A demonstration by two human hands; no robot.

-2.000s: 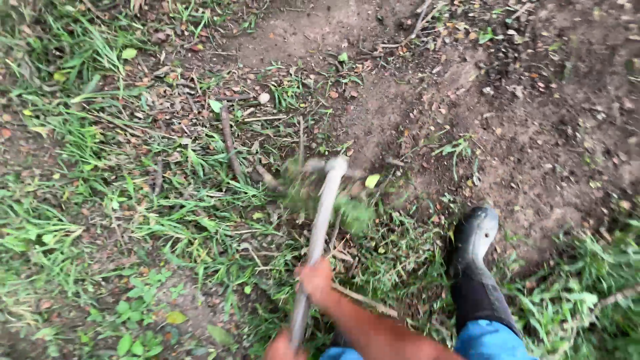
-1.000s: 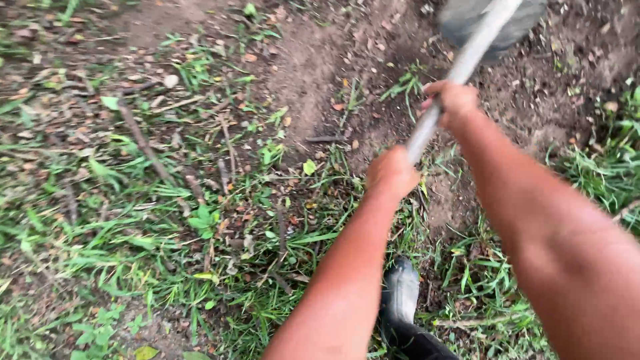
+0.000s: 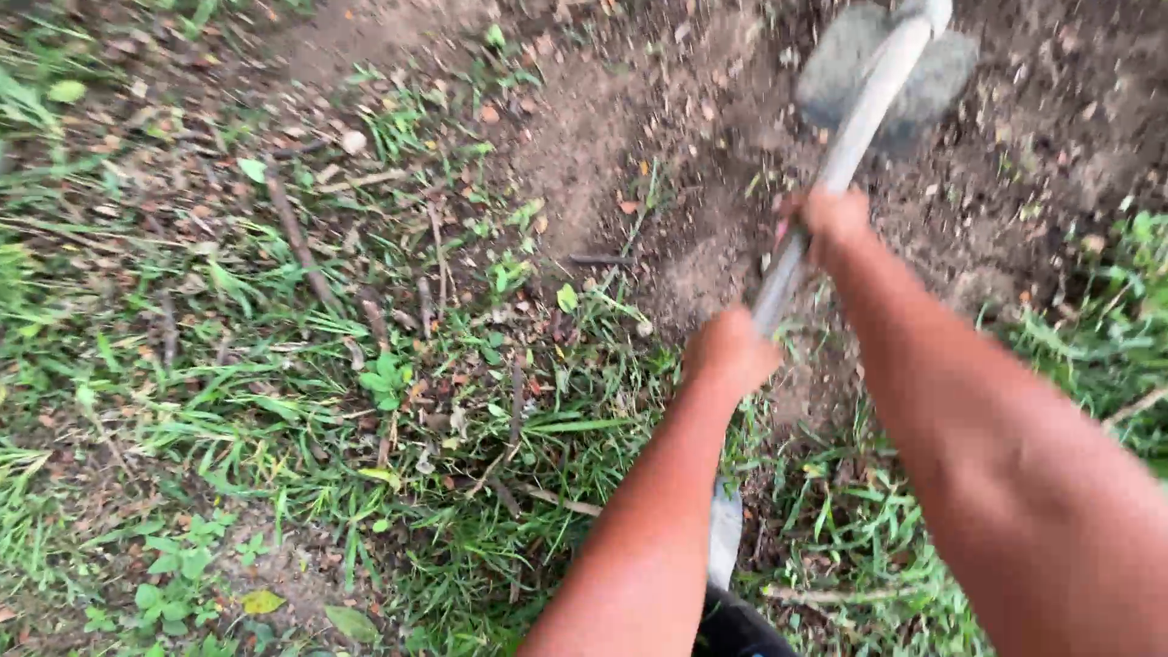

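My left hand [image 3: 730, 351] grips the lower end of a long wooden handle [image 3: 862, 119], just right of the view's middle. Farther up the same handle, my right hand [image 3: 830, 219] is closed around it. At the top right the handle meets the head of a hoe, whose broad, dull metal blade [image 3: 844, 68] is blurred and shows on both sides of the shaft over brown soil. Whether the blade touches the ground, I cannot tell.
A grey and black boot [image 3: 725, 534] stands below my left hand, partly behind my forearm. Grass, dry leaves and sticks [image 3: 297, 237] cover the ground at left. Bare soil [image 3: 584, 146] runs across the top, and more grass [image 3: 1109, 356] grows at right.
Two seconds ago the handle and both hands were low in the view; they have since swung up and right. From one second ago, the blade shows more fully at top right.
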